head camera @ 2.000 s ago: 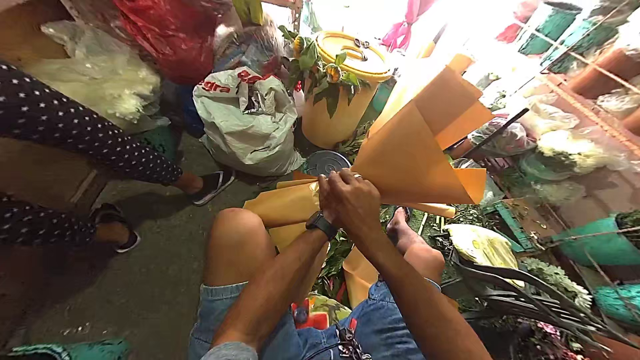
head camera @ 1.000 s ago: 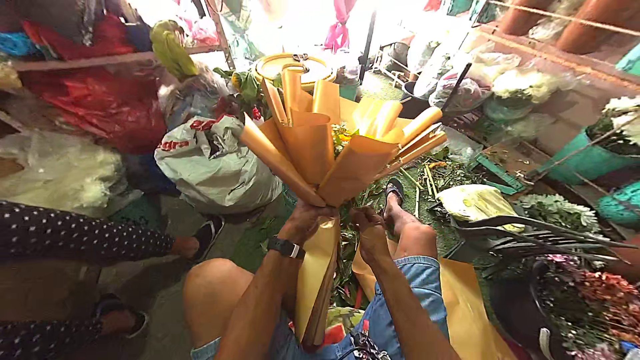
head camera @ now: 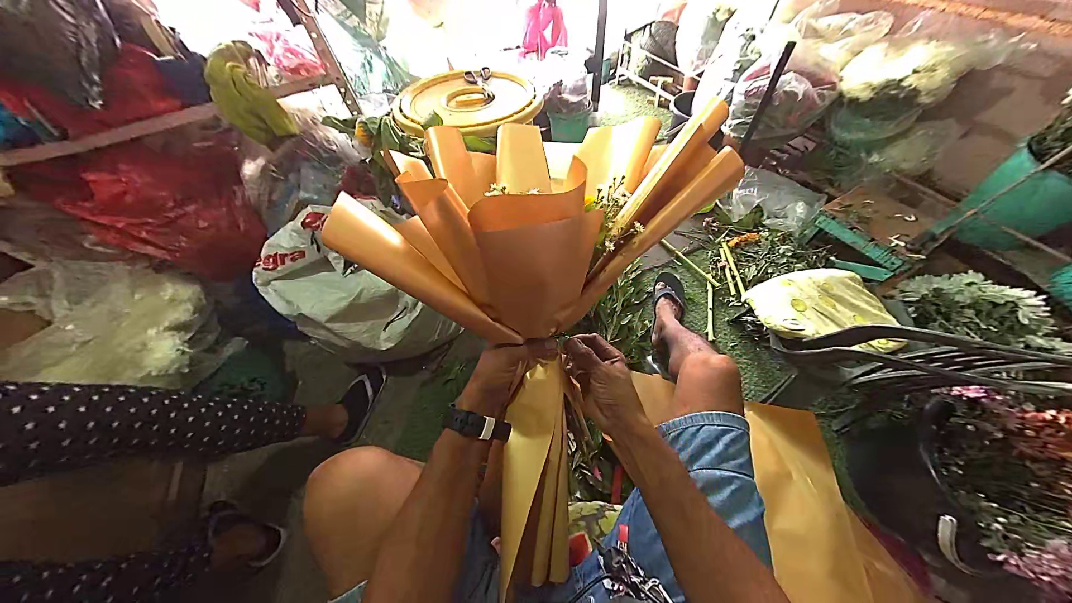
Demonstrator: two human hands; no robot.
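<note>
A bouquet wrapped in orange-gold paper (head camera: 536, 251) stands upright between my knees, small white and yellow flowers (head camera: 610, 209) peeking out at its right side. My left hand (head camera: 505, 368) grips its narrow waist from the left, a watch on that wrist. At the right of the waist, my right hand (head camera: 599, 368) has its fingertips pinched together by a thin dark tie or wire, too small to tell which. Below the hands the paper hangs down in long folds.
A yellow lidded bucket (head camera: 467, 96) with scissors (head camera: 479, 79) on top stands beyond the bouquet. At left are a white sack (head camera: 343, 293) and another person's legs (head camera: 151, 427). A black plastic chair (head camera: 921, 352) is at right, gold paper (head camera: 804, 477) beside my knee.
The bouquet, tilted toward the right two seconds ago, now stands upright. My hands, together on its wrap at first, have separated to either side of the waist.
</note>
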